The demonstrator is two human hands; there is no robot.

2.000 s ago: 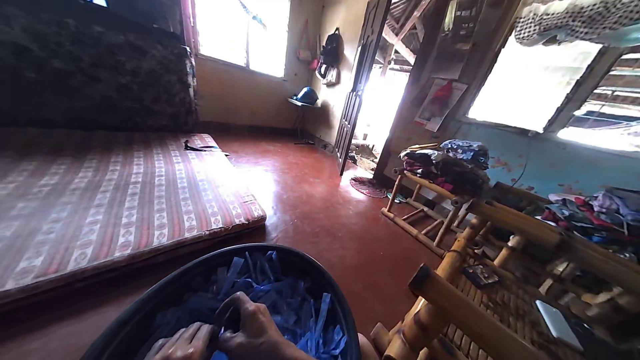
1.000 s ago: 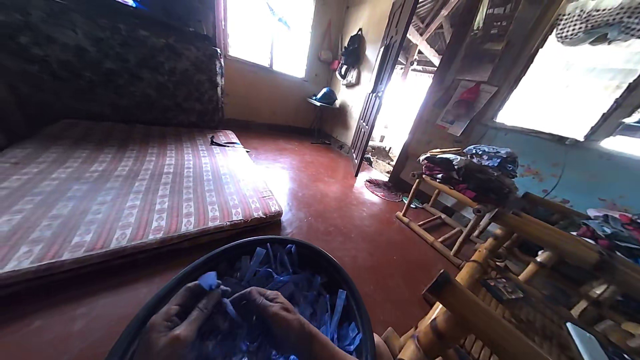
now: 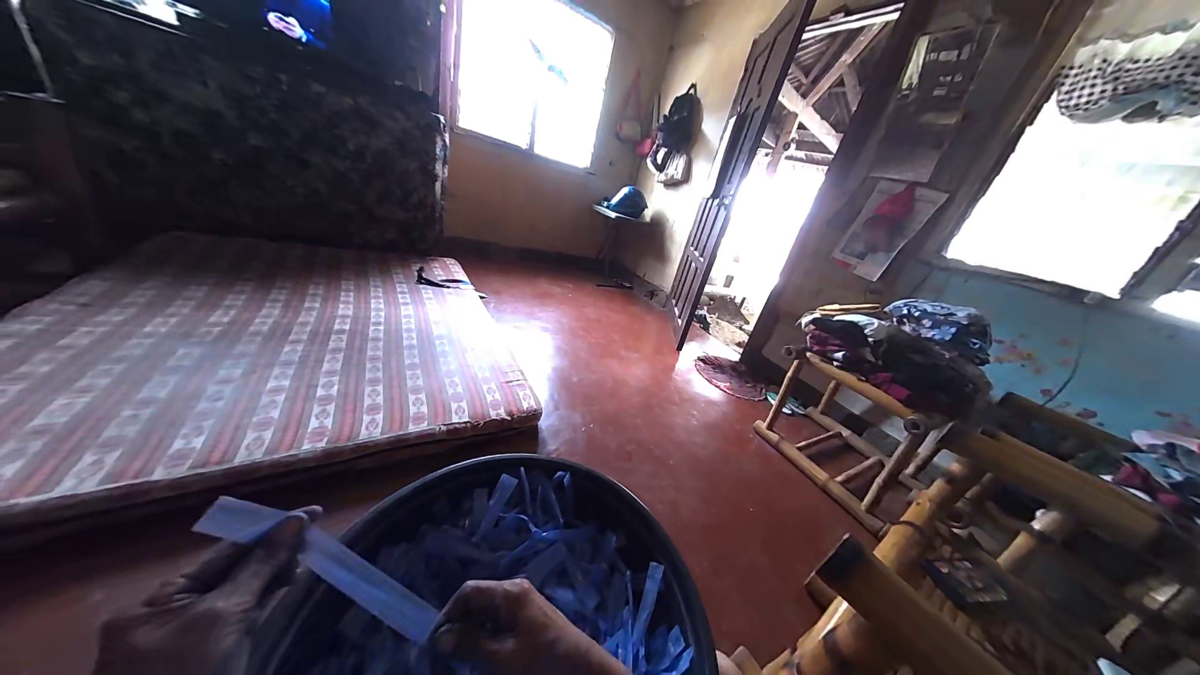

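A blue strip (image 3: 361,579), thin and flat, is stretched between my two hands. My left hand (image 3: 220,581) pinches it near its upper left end, with a short piece sticking out past the fingers. The fingers of my right hand (image 3: 525,623) close on the strip's lower right end, over the tub. Below my hands, a round black tub (image 3: 656,525) holds a heap of similar blue strips (image 3: 553,562). The near side of the tub runs out of view.
A striped mattress (image 3: 281,347) lies at the left on the red floor (image 3: 619,403). Bamboo furniture (image 3: 900,562) stands close at the right, with a pile of clothes (image 3: 891,352) on a bamboo frame behind it. A door (image 3: 712,216) stands ajar at the back.
My hands were close together over the tub; now they are apart with the strip stretched between them. My left hand has moved left, to the tub's rim.
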